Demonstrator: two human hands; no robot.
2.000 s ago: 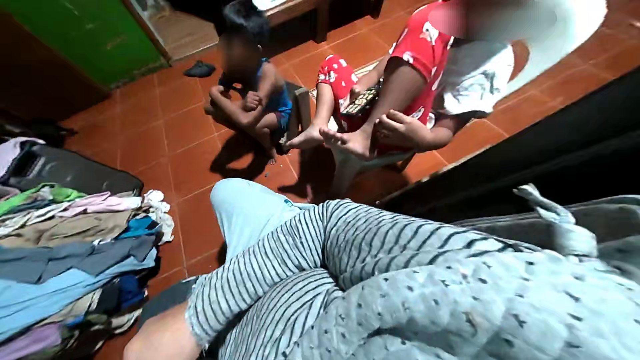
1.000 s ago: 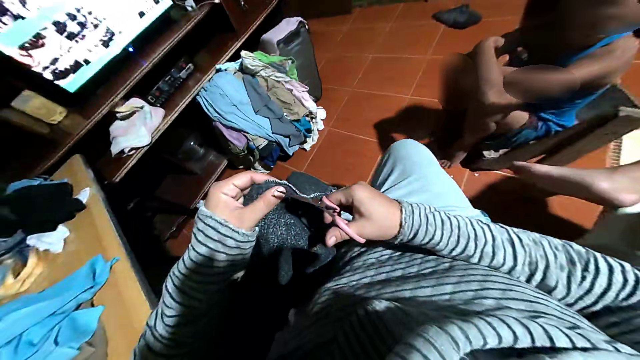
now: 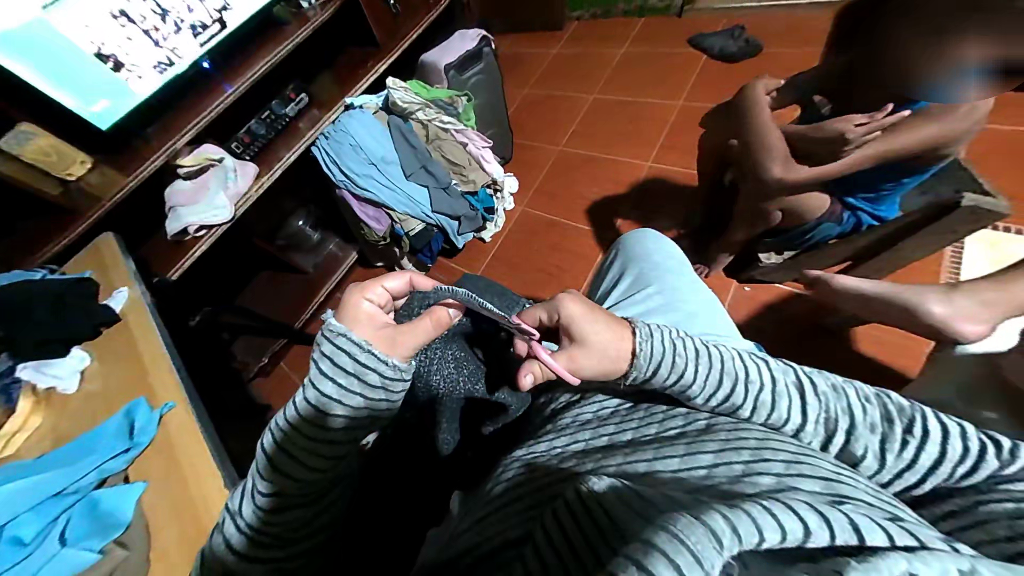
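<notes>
A dark grey speckled knit cloth (image 3: 456, 372) hangs over my lap. My left hand (image 3: 396, 316) pinches its stitched edge between thumb and fingers. On the other side my right hand (image 3: 580, 340) grips a small tool with pink handles (image 3: 554, 364), which looks like scissors, its front end against the same stitched edge. The tool's blades are hardly visible. Both hands are close together above my lap, with the seam stretched between them.
A heap of folded clothes (image 3: 424, 160) stands left of centre beside a dark wooden TV shelf (image 3: 312, 120). At left, a wooden table (image 3: 152, 352) holds a light-blue cloth (image 3: 80, 480) and other garments. At right, a person (image 3: 848, 160) sits on a low wooden stool (image 3: 912, 228); another person's foot is near.
The view has swung left since two seconds ago, bringing my hands, the cloth and the shelf into sight. Over the last second, my hands have kept hold of the cloth and pink-handled tool.
</notes>
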